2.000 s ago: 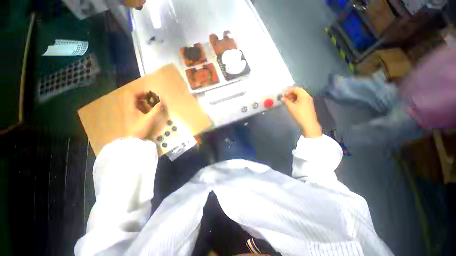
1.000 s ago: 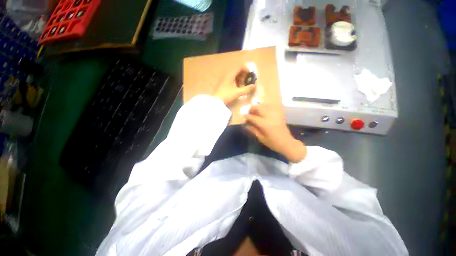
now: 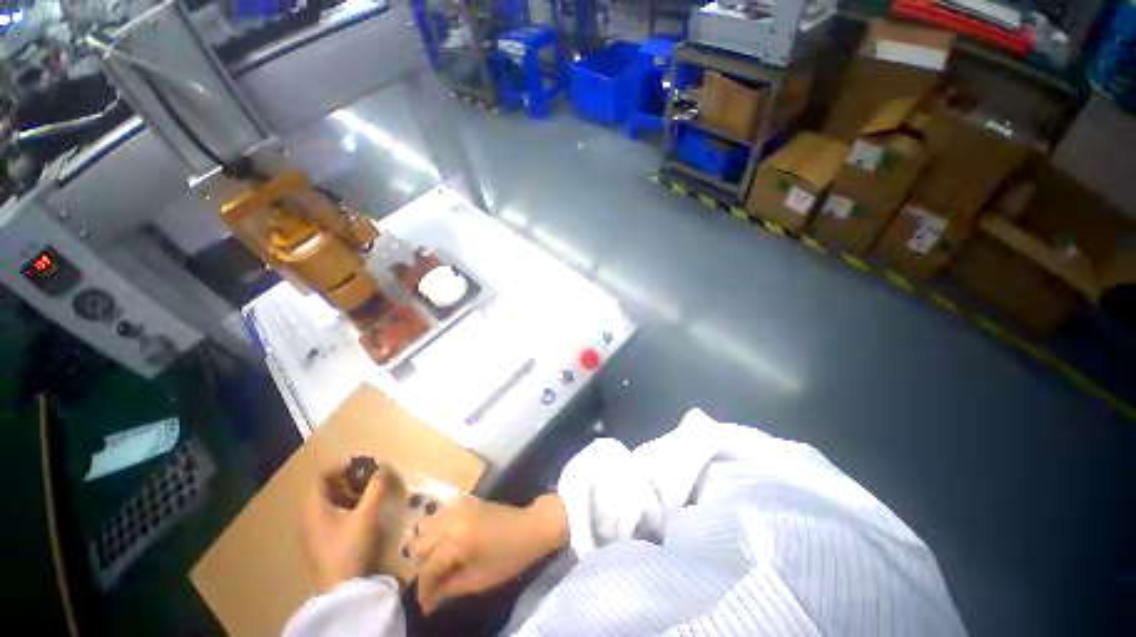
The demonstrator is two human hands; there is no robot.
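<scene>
My left hand [image 3: 343, 529] is over the tan board [image 3: 284, 513] and holds a small round dark component [image 3: 361, 472] between thumb and fingers. My right hand [image 3: 473, 548] is just right of it, fingers bent down at the clear release liner [image 3: 442, 489] on the board's right edge. Several small dark adhesive dots [image 3: 430, 508] show on the liner near the right fingertips. Whether the right fingers grip a dot or the liner is hidden by the hand and blur.
The white press [image 3: 436, 399] stands ahead, with a brass-gold press head [image 3: 299, 237], reddish-brown fixture [image 3: 392, 334], white disc [image 3: 442, 288] and red button [image 3: 589, 358]. A dot sheet [image 3: 147, 513] and paper slip [image 3: 135, 448] lie left. Cardboard boxes [image 3: 860, 199] stand beyond the floor.
The view has swung up and right, showing the press head and floor. My left hand still holds the component. My right hand moved from the press buttons to the liner and remains there.
</scene>
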